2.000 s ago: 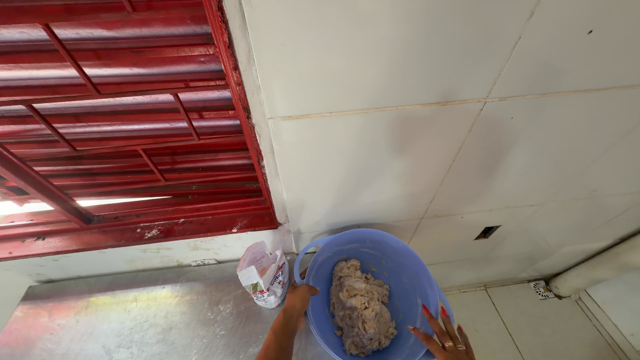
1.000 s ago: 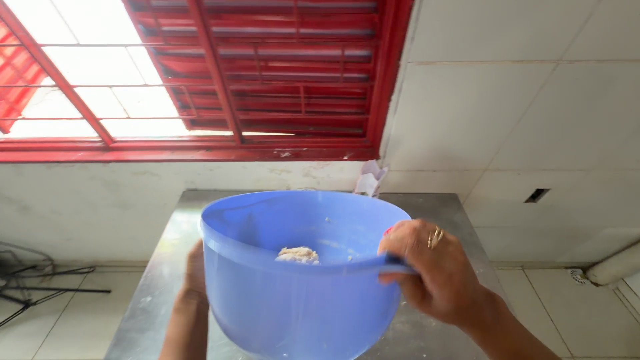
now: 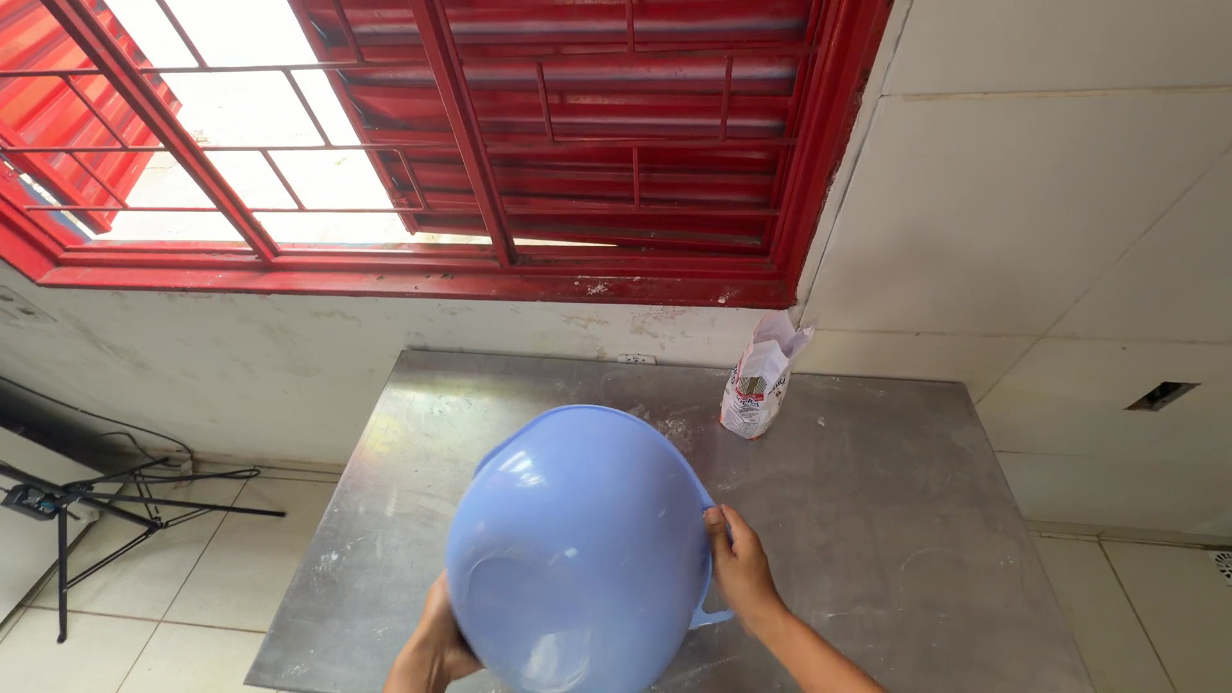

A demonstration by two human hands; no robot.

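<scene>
A blue plastic basin [image 3: 582, 549] is tipped over the steel tabletop, its rounded outside and base facing me. My left hand [image 3: 435, 640] supports it at the lower left side. Around the rim near a side handle, my right hand [image 3: 741, 563] grips it at the right. The inside of the basin is hidden, and so is whatever it holds. An opened paper packet [image 3: 760, 385] with printing stands behind and to the right of the basin, near the wall.
The stainless steel table [image 3: 895, 539] bears white powdery smears. Behind it are a tiled wall and a red barred window [image 3: 635, 274]. A black folding metal stand [image 3: 144, 510] is on the floor at the left, by a cable.
The basin stood with its opening upward and dough-like stuff inside in the earlier frames; now it is tilted with its base toward me. Both hands have stayed on it. The view has shifted.
</scene>
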